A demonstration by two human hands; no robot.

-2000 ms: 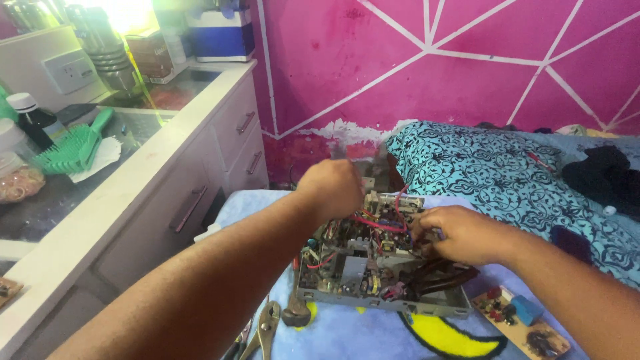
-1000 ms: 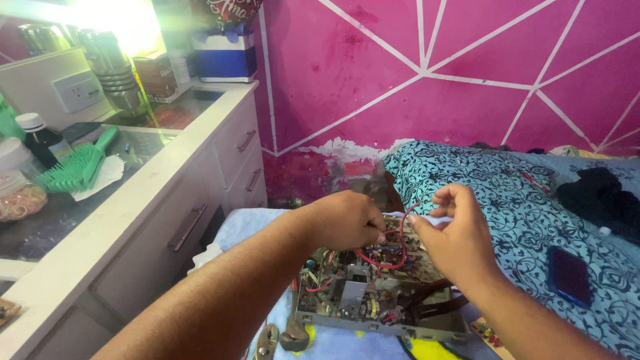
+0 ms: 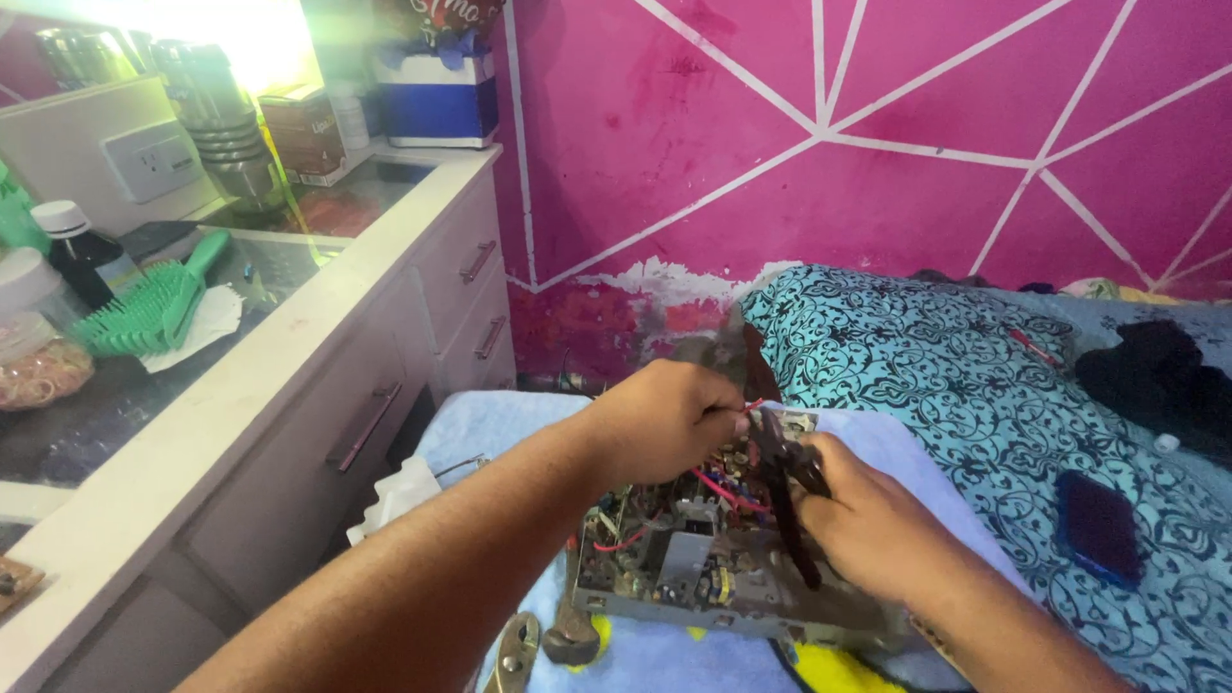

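An electronics chassis (image 3: 688, 558) with circuit parts and wires lies on a light blue blanket. Above its far side my left hand (image 3: 669, 419) pinches the end of a red wire (image 3: 727, 491). My right hand (image 3: 852, 500) holds dark pliers or cutters (image 3: 784, 481), whose jaws are beside the left fingertips at the wire; whether the jaws touch the wire cannot be told. Slip-joint pliers (image 3: 515, 654) and the rusty head of another tool (image 3: 572, 640) rest on the blanket at the chassis's near left corner. My left forearm hides part of the chassis.
A white dresser (image 3: 289, 346) stands at left, bearing a green hairbrush (image 3: 154, 303), a dark bottle (image 3: 91, 255) and a jar. At right, a patterned teal bed cover (image 3: 924, 385) carries a phone (image 3: 1100, 527) and dark cloth (image 3: 1160, 385). Crumpled white paper (image 3: 399, 496) lies left of the chassis.
My right hand, with no tool a second ago and fingers at the red wire, now holds the dark pliers or cutters that lay on the chassis. My left hand stays above the chassis.
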